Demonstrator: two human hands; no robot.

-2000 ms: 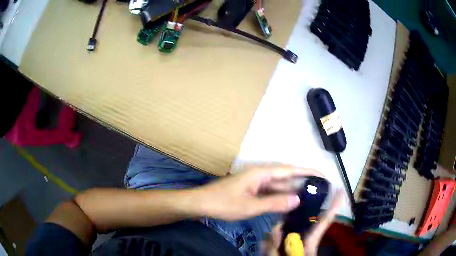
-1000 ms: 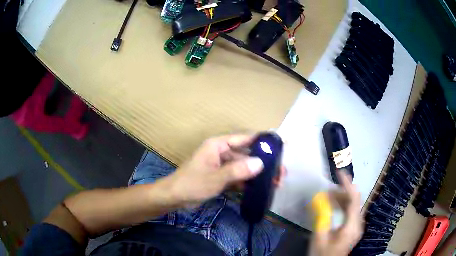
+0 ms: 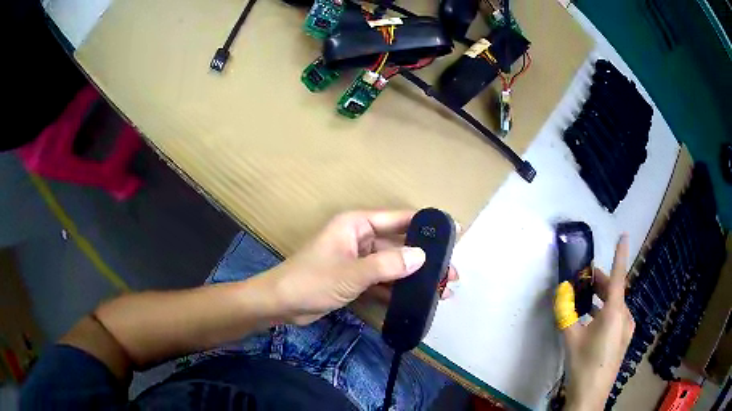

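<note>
My left hand (image 3: 341,261) holds a slim black oblong device (image 3: 419,281) upright over the table's front edge. Its plain front faces up, with a faint small mark near the top. A black cable runs from its lower end, and a bit of red and yellow shows at its right side. My right hand (image 3: 600,341) has its fingers around the lower part of a second black shell (image 3: 575,245) at the right. A ribbed yellow thing (image 3: 565,305) sits at its thumb side; I cannot tell whether it is a tool or a covering. The fingers hide part of this shell.
Black shells (image 3: 389,40) with wires and green circuit boards (image 3: 360,95) lie on the tan cardboard (image 3: 241,144). A cable plug (image 3: 525,170) reaches the white tabletop. Stacked black parts (image 3: 612,132) stand at the right, rows of slim parts (image 3: 682,265) beyond. A pink stool (image 3: 88,152) stands left.
The white light on the left device's front has gone out. My right hand has moved right onto the second shell, whose pale label no longer shows. The view has shifted.
</note>
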